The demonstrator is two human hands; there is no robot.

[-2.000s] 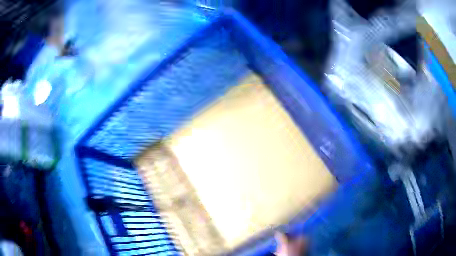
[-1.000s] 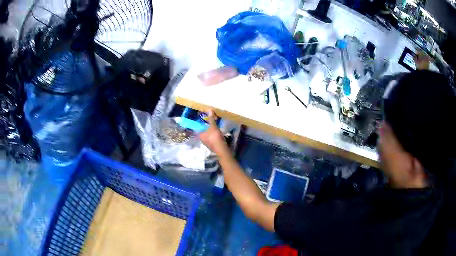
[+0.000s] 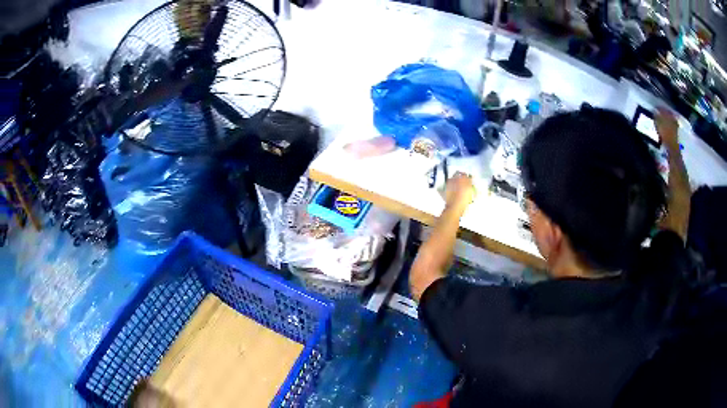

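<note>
A blue lattice plastic crate (image 3: 259,291) lies nearest in front of me at the lower left, cut off by the bottom edge. A tan cardboard sheet (image 3: 231,351) lines its bottom. A small, blurred brownish shape at the crate's lower left, by the picture's bottom edge, looks like part of my left hand (image 3: 150,394); its fingers and grip cannot be made out. My right hand is not in view.
A person in black (image 3: 550,343) sits at the white wood-edged table (image 3: 375,191), one hand over it, one by a small screen. A blue bag (image 3: 422,100) and pinkish packet (image 3: 371,147) lie there. A floor fan (image 3: 199,72) stands left, near bagged piles.
The view has swung from close over the crate to the table and seated person. The person's near hand has moved from the blue box below the table edge onto the tabletop.
</note>
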